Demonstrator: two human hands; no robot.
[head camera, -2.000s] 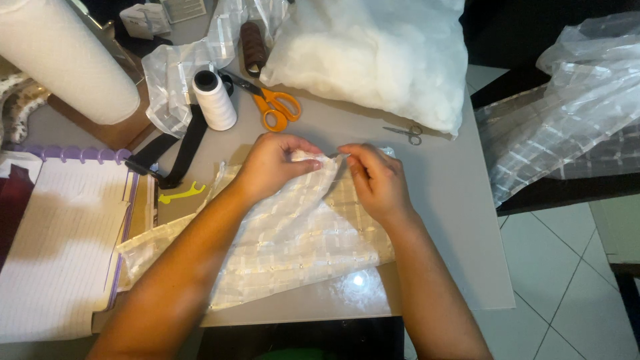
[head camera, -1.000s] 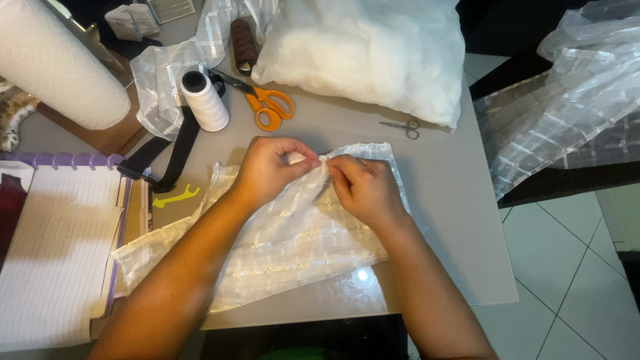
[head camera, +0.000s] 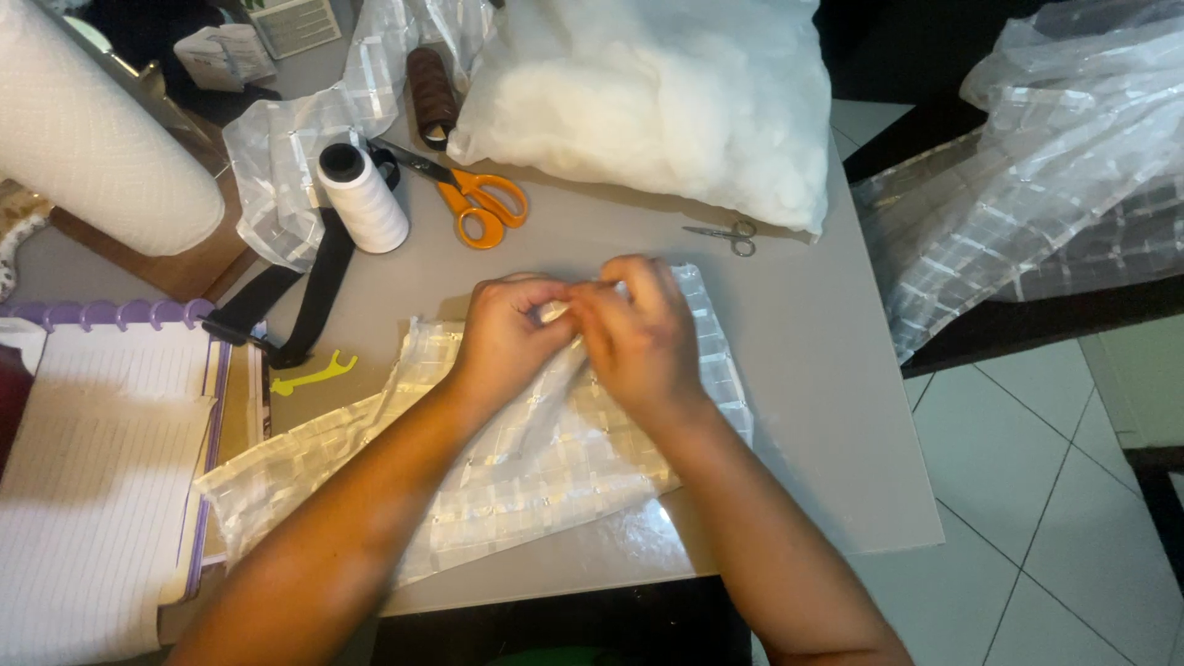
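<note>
A sheer white checked fabric (head camera: 555, 462) lies across the front of the grey table, its upper part gathered between my two hands. My left hand (head camera: 513, 342) pinches a fold of it between thumb and forefinger. Close against those fingertips, my right hand (head camera: 638, 342) also pinches the cloth, with its fingers curled. Whether a needle or thread sits between the fingertips cannot be seen. Beyond my hands are orange-handled scissors (head camera: 486, 205), small metal scissors (head camera: 735, 236) and a cone of white thread (head camera: 363, 199).
A stuffed white cushion (head camera: 647, 102) lies at the back, beside a brown thread spool (head camera: 431, 97). On the left are a ring-bound notebook (head camera: 102, 462), a black strap (head camera: 319, 296), a yellow-green plastic piece (head camera: 316, 375) and a paper towel roll (head camera: 102, 139). More sheer fabric (head camera: 1036, 185) hangs at the right.
Two seconds ago my hands were slightly apart at the cloth's upper edge; now their fingertips meet. The cloth's right part, partly behind my right hand before, shows more on its far side.
</note>
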